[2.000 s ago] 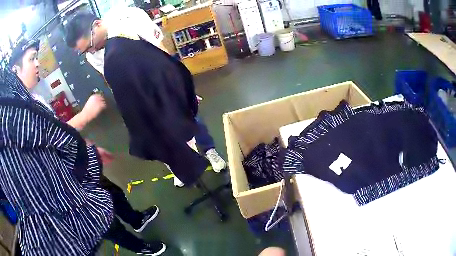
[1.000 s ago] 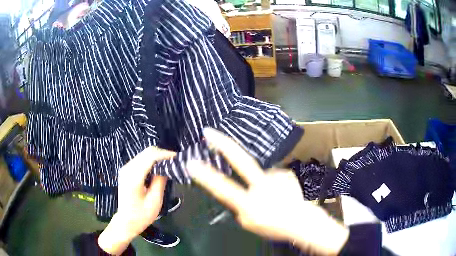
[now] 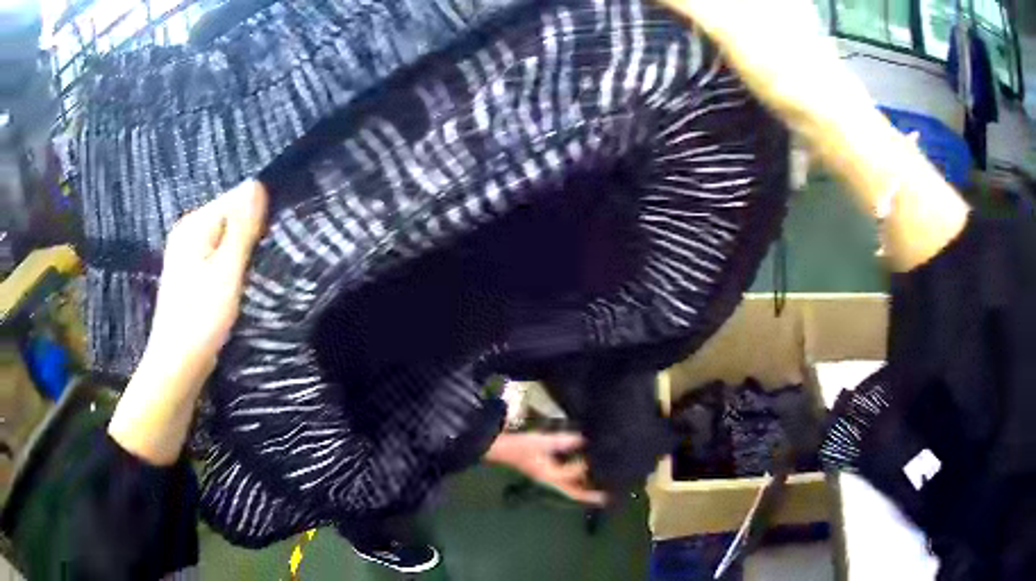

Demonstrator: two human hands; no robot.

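A black-and-white striped ruffled garment [image 3: 704, 170] is held up close in front of me, spread so its ruffled edge rings a dark opening. My left hand [image 3: 210, 255] grips its edge at the left. My right hand [image 3: 784, 62] is blurred at the upper right edge of the garment; its fingertips are hidden or cut off by the top of the picture. Behind it, more striped ruffled cloth [image 3: 136, 148] hangs at the upper left.
Another person's hand [image 3: 540, 460] shows below the garment, with a dark shoe [image 3: 398, 556] on the green floor. An open carton [image 3: 727, 499] holds dark striped garments at the right. Beside it, a white table [image 3: 880, 528] is partly covered by my right sleeve. A blue crate [image 3: 926, 142] stands behind.
My hands have moved apart, the right one up and to the right. The garment is now lifted and spread open, covering much of the view. The other person's hand has come into view.
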